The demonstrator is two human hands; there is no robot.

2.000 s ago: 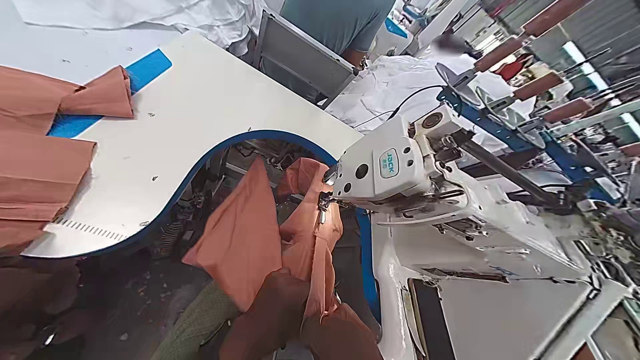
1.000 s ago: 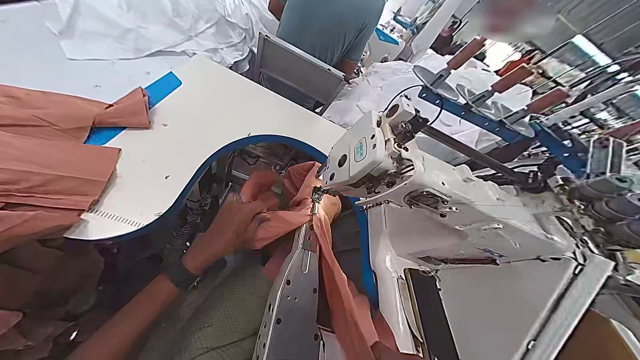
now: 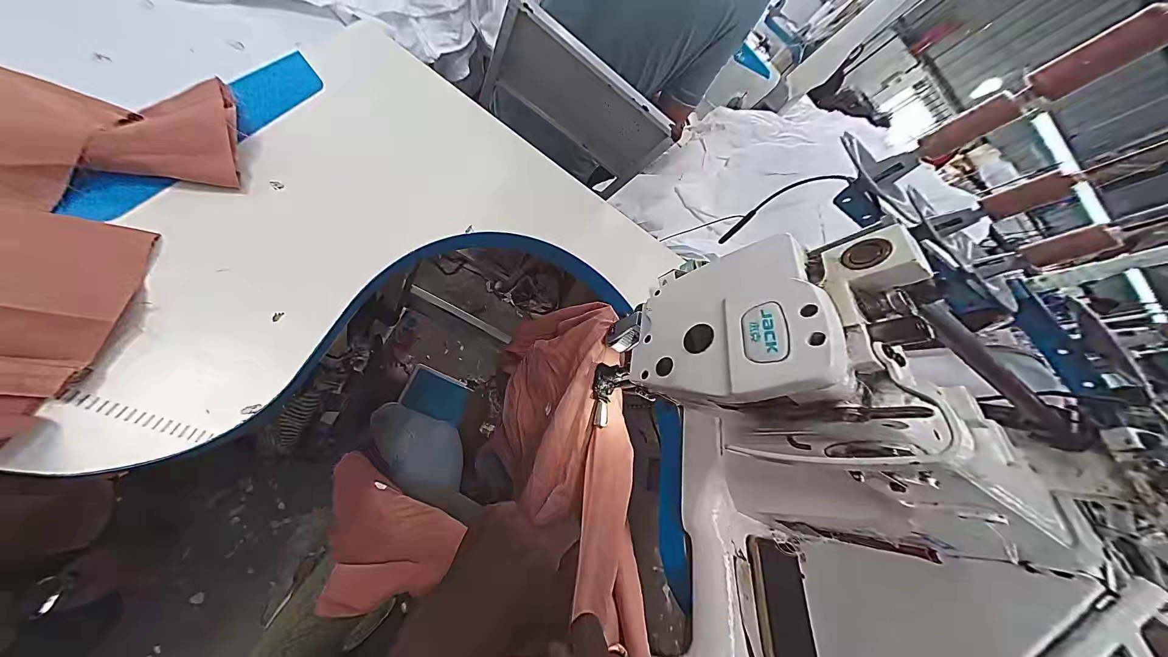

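Observation:
A sewing machine head of the Jack make stands right of centre. Salmon-coloured fabric lies bunched under its needle and presser foot area, and a long strip of it hangs toward the bottom edge. My left hand, dark and blurred, grips the lower part of this fabric; its fingers are mostly hidden. A loose flap of the same colour spreads left of that hand. Of my right hand only what looks like a fingertip shows against the strip at the bottom edge, so its hold is unclear.
A white table with a blue-edged curved cutout lies left of the machine. More salmon pieces lie on its left end. Behind are a grey metal chair frame, a seated person, white cloth and thread cones.
My left hand, seen left of the needle one second ago, now shows lower, near the bottom edge. The fabric now hangs bunched below the needle, covering the long metal arm seen there before.

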